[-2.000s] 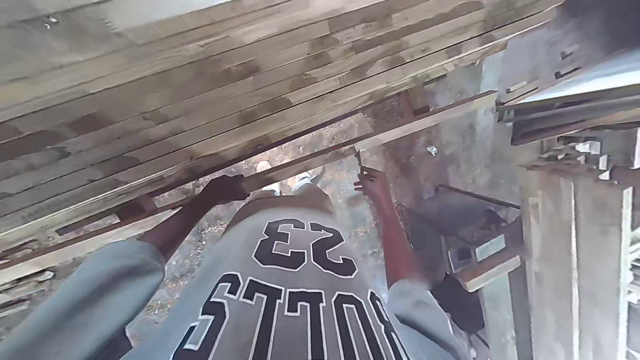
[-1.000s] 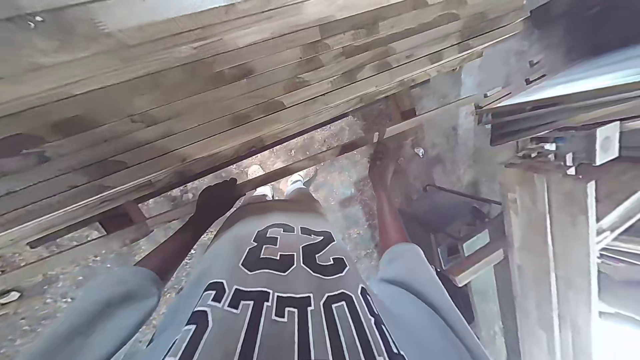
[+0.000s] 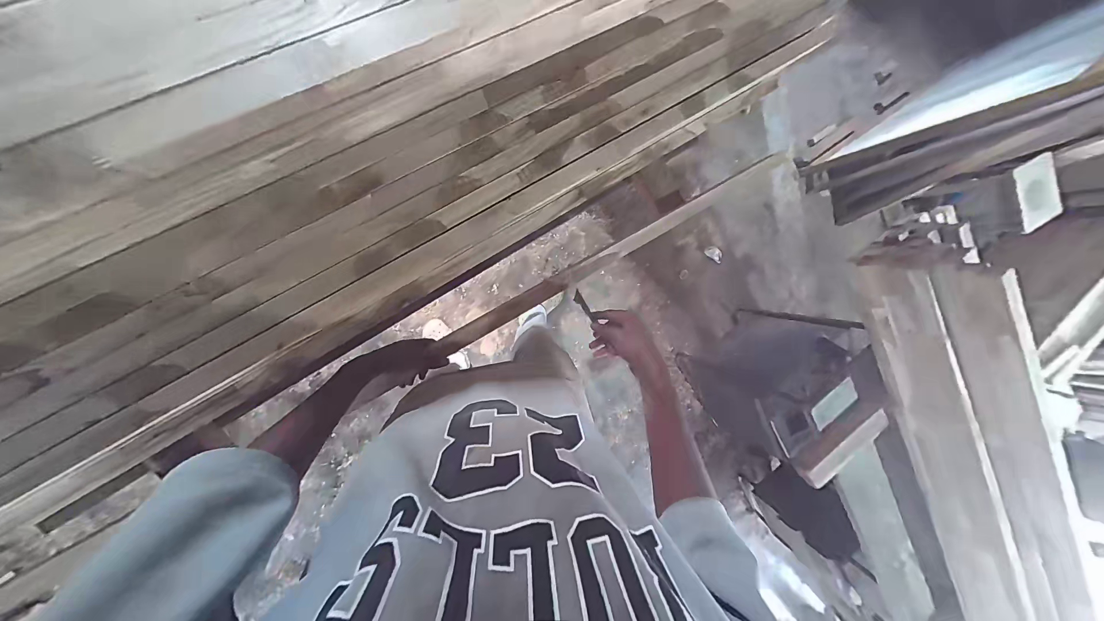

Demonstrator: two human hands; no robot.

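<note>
My left hand [image 3: 414, 358] is closed around a long thin wooden strip [image 3: 509, 312], which runs slantwise from lower left to upper right in front of my legs. Right of it, my right hand [image 3: 617, 335] grips a small dark thin tool [image 3: 583, 302], its kind not clear, with the tip pointing up toward the strip. The tip and the strip appear close; whether they touch I cannot tell.
Long stacked wooden boards [image 3: 345, 190] fill the upper left. At the right stand a thick wooden post [image 3: 957, 414] and a sheet-topped stack [image 3: 966, 112]. A dark object with a light panel [image 3: 835, 401] sits beside the post. Littered ground [image 3: 569, 246] shows below the strip.
My right hand was at the strip one second ago and is now drawn back below it, the tool showing between its fingers. My left hand stays on the strip.
</note>
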